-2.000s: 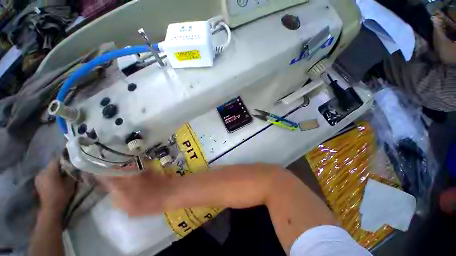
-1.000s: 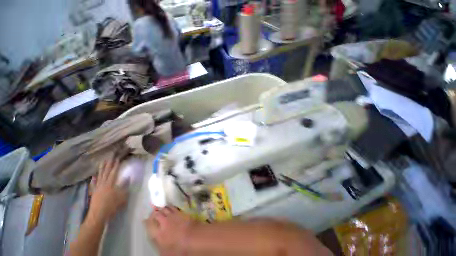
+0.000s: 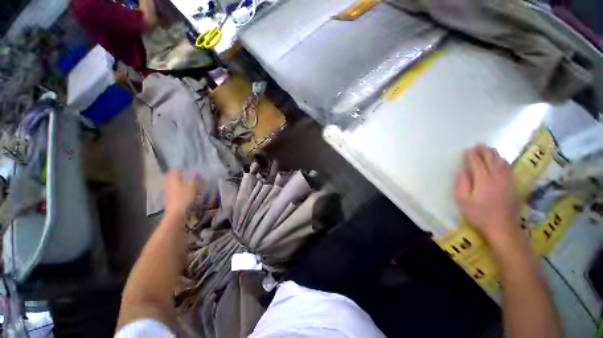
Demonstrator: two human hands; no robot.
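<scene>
My left hand (image 3: 182, 193) reaches down at the left over grey-brown garment fabric (image 3: 182, 129). It is blurred, and its fingertips are at the cloth; I cannot tell whether they grip it. A tied bundle of folded grey-brown pieces (image 3: 268, 208) with a small white tag lies just right of it, beside my lap. My right hand (image 3: 486, 188) rests on the white sewing machine table (image 3: 423, 142), fingers slightly bent, with no cloth in it. The needle area (image 3: 552, 198) is at the right edge, blurred, beside yellow tape (image 3: 473, 254) printed "PIT".
More grey-brown cloth (image 3: 502, 33) lies at the table's far side. Yellow-handled scissors (image 3: 209, 38) lie on another table at the top. A person in a dark red top (image 3: 112, 26) is at the upper left. A pale, rounded bin-like edge (image 3: 49, 191) stands at the far left.
The view has swung left and down, away from the machine head. My left hand has moved off the table to the fabric at the left. My right hand has stayed on the table near the tape.
</scene>
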